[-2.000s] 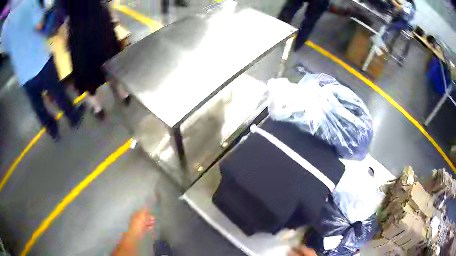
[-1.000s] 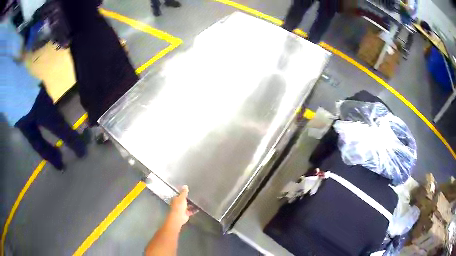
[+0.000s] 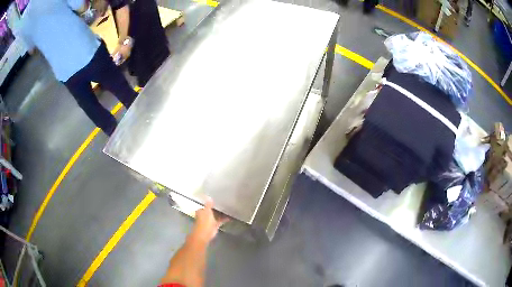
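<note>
A metal trolley [image 3: 224, 106] with a shiny flat silver top and a lower shelf stands in the middle, tilted in the view. My left hand [image 3: 206, 221] reaches up from the bottom and grips the near edge of the trolley top, thumb on top and fingers under the edge. A red sleeve edge shows at the bottom. My right hand is not in view.
On the right, a white platform [image 3: 382, 216] holds a black stack [image 3: 412, 123] tied with a white strip, plastic bags [image 3: 432, 64] and brown cut pieces [image 3: 499, 168]. Two people stand at the upper left; one wears a light blue shirt [image 3: 62, 42]. Yellow floor lines run around the trolley.
My left hand has taken hold of the trolley edge since the earliest frame. The trolley has turned and now stands apart from the white platform. The right hand, partly seen at first, is gone.
</note>
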